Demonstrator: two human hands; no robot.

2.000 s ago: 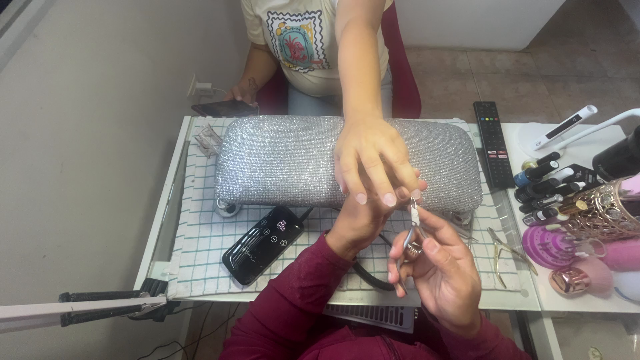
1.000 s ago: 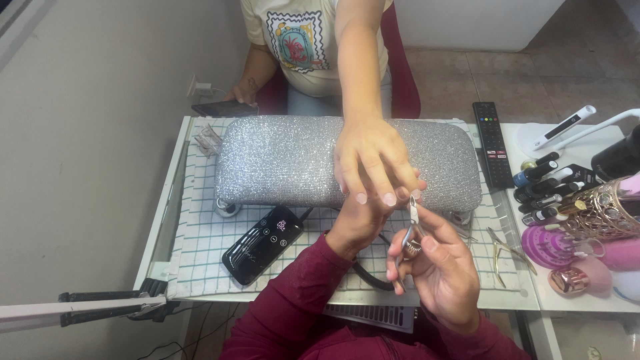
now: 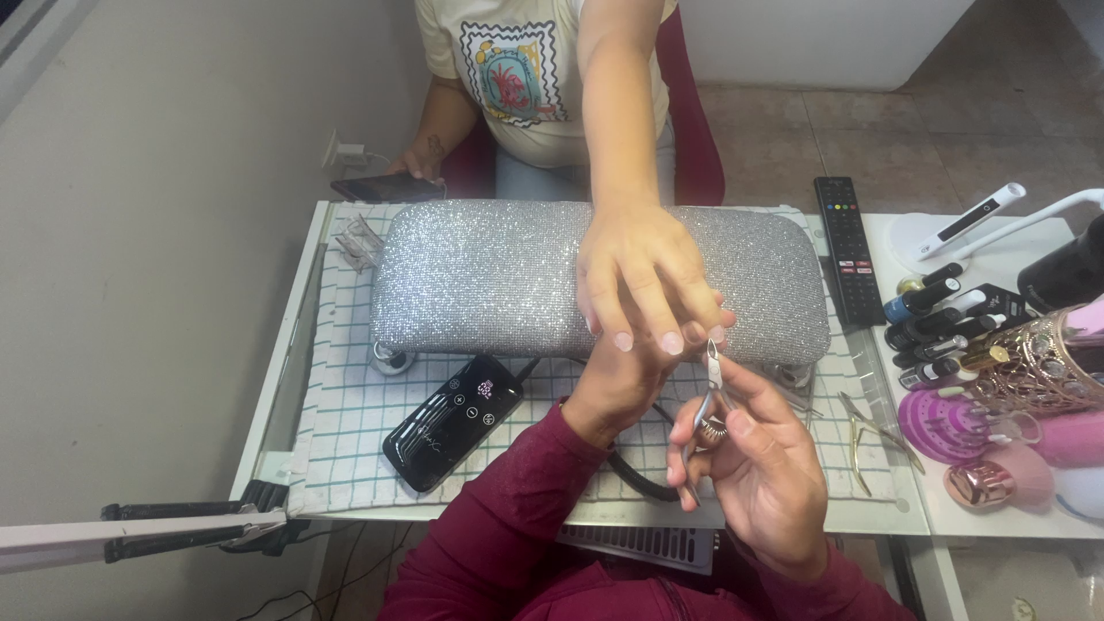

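Observation:
A pair of metal cuticle nippers point(image 3: 712, 388) is held in my right hand point(image 3: 763, 466), its jaws pointing up at a fingertip of the other person's hand point(image 3: 642, 267). That hand lies palm down, fingers spread, over a silver glitter armrest point(image 3: 483, 276). Underneath those fingers, my left hand point(image 3: 623, 379) supports them from below, partly hidden; its fingers show near the nipper tips. A black nail drill control unit point(image 3: 453, 423) with a lit display sits on the checked towel point(image 3: 345, 440), left of my left forearm.
Gold-coloured nippers point(image 3: 856, 440) lie right of my right hand. A remote control point(image 3: 849, 250) rests along the table's right side. Nail polish bottles point(image 3: 923, 328), a purple bit holder point(image 3: 940, 423) and a lamp point(image 3: 970, 224) stand farther right. The seated person holds a phone point(image 3: 388, 187) at left.

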